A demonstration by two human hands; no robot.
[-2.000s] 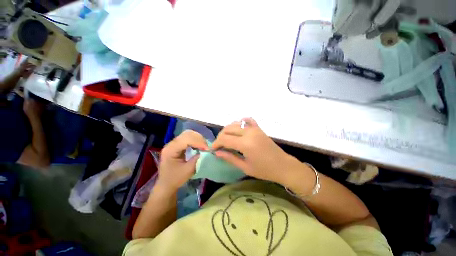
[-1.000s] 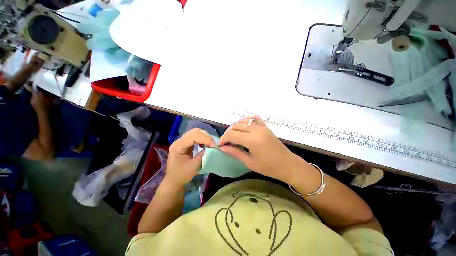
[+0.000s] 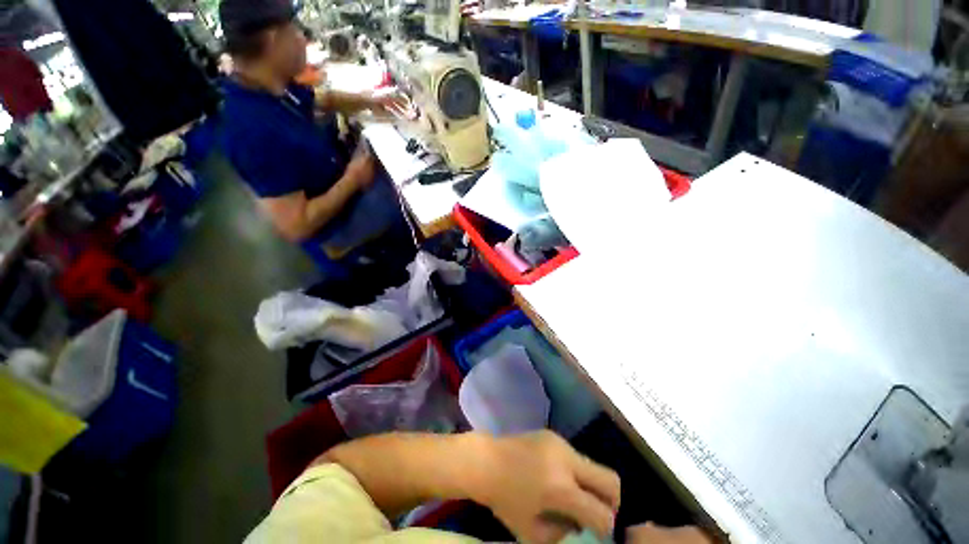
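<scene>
My left hand (image 3: pixel 553 489) is low in the picture, beside the table's front edge, with its fingers curled down on a pale green fabric piece (image 3: pixel 582 538). Only a small corner of the piece shows at the bottom rim; the rest is cut off. My right hand (image 3: pixel 669 533) shows only as a blurred strip at the bottom rim, right of the left hand. Its fingertips and anything in it are hidden.
The white table (image 3: pixel 733 308) runs along the right, with a machine bed plate (image 3: pixel 893 457) lower right. A red basket (image 3: pixel 547 268) holds fabric under a white sheet (image 3: pixel 606 197). Bins with plastic bags (image 3: pixel 398 393) stand below. Another worker (image 3: pixel 282 138) sits at a machine (image 3: pixel 446 101).
The view has swung left and up, bringing the other worker and the bins into fuller view. My hands and the fabric now lie at the bottom rim, partly cut off.
</scene>
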